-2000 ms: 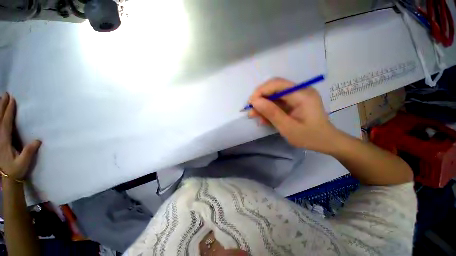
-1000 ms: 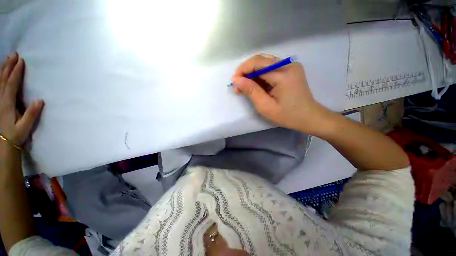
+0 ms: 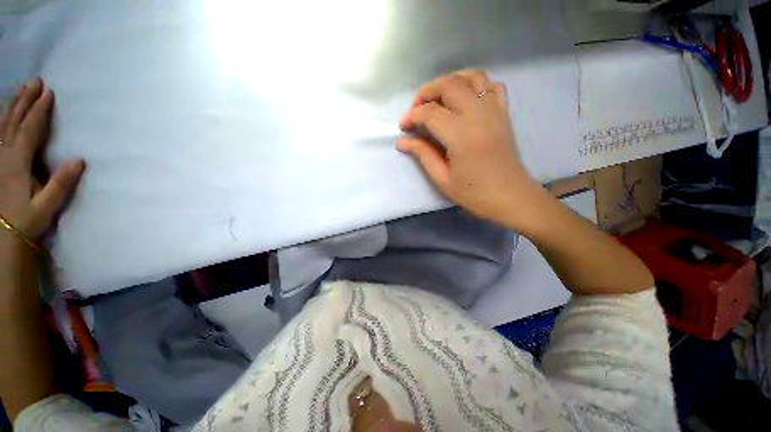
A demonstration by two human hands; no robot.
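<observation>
The pale fabric piece (image 3: 169, 160) lies spread flat over the table under the bright lamp. A short thin curved line, a mark or loose thread, shows near its front edge. My left hand (image 3: 32, 160) lies on the cloth's left part, thumb apart from the fingers. My right hand (image 3: 469, 139) rests on the cloth right of the lamp glare, fingers curled and thumb a little apart from them. A faint dark line or crease runs left from its fingertips. No blue marking pen shows in this hand; its palm side is hidden.
Red-handled scissors (image 3: 734, 63) and a slim blue-handled tool (image 3: 676, 42) lie at the back right. A white tape loop (image 3: 717, 126) hangs at the right table edge beside printed ruler markings (image 3: 634, 137). Darker grey cloth (image 3: 440, 257) fills my lap. A red box (image 3: 697, 278) stands lower right.
The blue pen has gone from sight in my right hand, which has turned with its back up. The machine head part at top left is out of view. My left hand stays on the cloth.
</observation>
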